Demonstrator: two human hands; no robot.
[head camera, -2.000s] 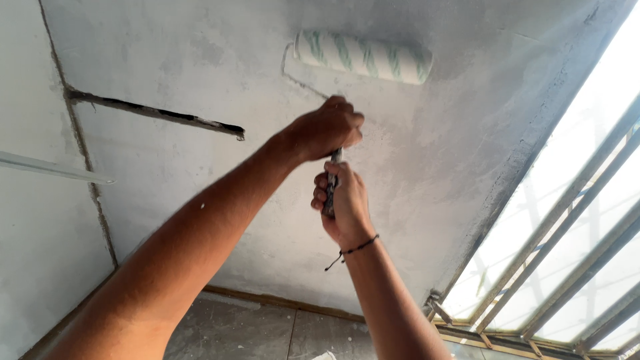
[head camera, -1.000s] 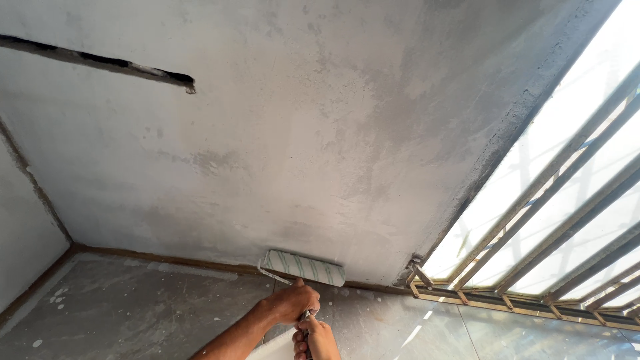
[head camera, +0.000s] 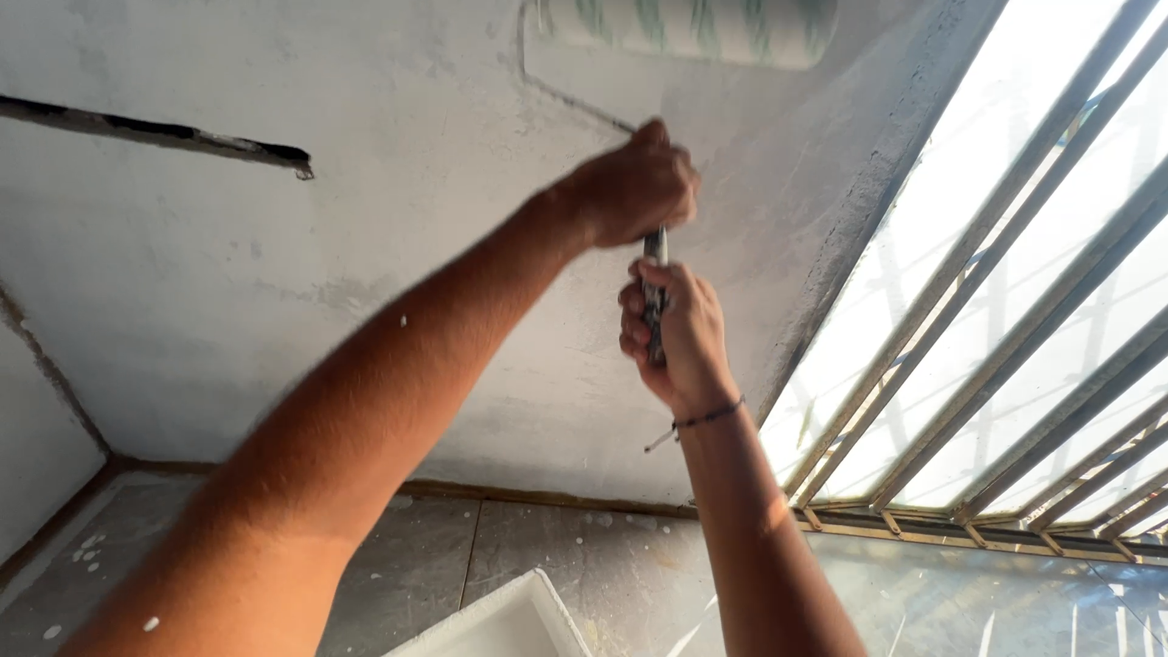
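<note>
A paint roller (head camera: 689, 32) with a white and green-streaked sleeve is at the top of the head view, against the grey-white plastered wall (head camera: 511, 392); it is slightly blurred. Its bent wire frame runs down to my left hand (head camera: 634, 187), which is closed around the upper part of the handle. Just below, my right hand (head camera: 675, 328) grips the lower part of the paint-stained handle (head camera: 655, 301). A dark cord bracelet (head camera: 712, 415) is around the right wrist. White paint specks dot the left forearm.
A white paint tray (head camera: 538, 598) lies on the grey tiled floor (head camera: 429, 547), which has paint spots. A window or door opening with metal bars (head camera: 995, 365) borders the wall at right. A dark slot (head camera: 182, 137) is cut into the wall at left, and another wall (head camera: 36, 429) meets the corner.
Both hands and the roller have moved up the wall from near the floor edge, where they were one second ago. Two seconds ago they were also high on the wall.
</note>
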